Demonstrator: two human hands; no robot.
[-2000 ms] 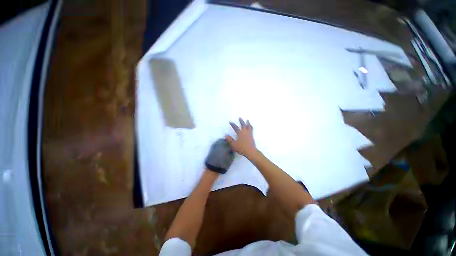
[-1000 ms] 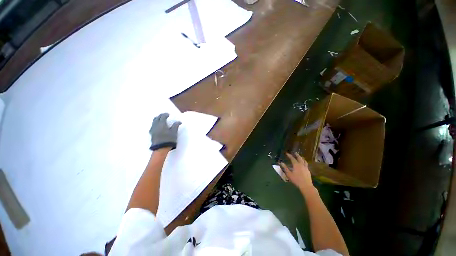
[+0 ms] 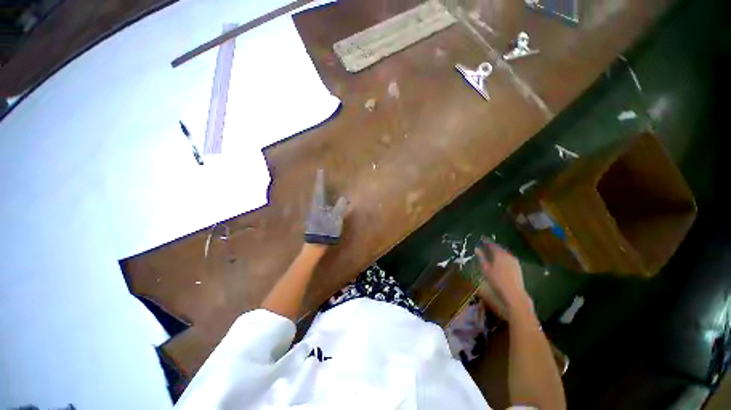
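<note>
My left hand (image 3: pixel 324 218), in a grey glove, is over the brown table (image 3: pixel 385 168), fingers apart and holding nothing visible. My bare right hand (image 3: pixel 503 274) is past the table edge, above the floor and a scrap box; its fingertips are blurred, so I cannot tell if it holds anything. The white paper marker (image 3: pixel 104 160) lies left of my left hand, with dark fabric showing at its stepped edge. A purplish ruler (image 3: pixel 219 100), a pen (image 3: pixel 191 142) and a thin brown strip (image 3: pixel 240 30) lie at its upper part.
A pale wooden bar (image 3: pixel 393 37) and two metal clips (image 3: pixel 477 78) lie on the table's far part. An open carton (image 3: pixel 605 207) stands on the green floor at right. The nearer scrap box (image 3: pixel 473 324) is partly behind my right arm. Scraps lie on the floor.
The view has shifted, bringing the wooden bar and clips into sight. My left hand has left the paper and is over bare table. The white piece beside my right hand is no longer visible there.
</note>
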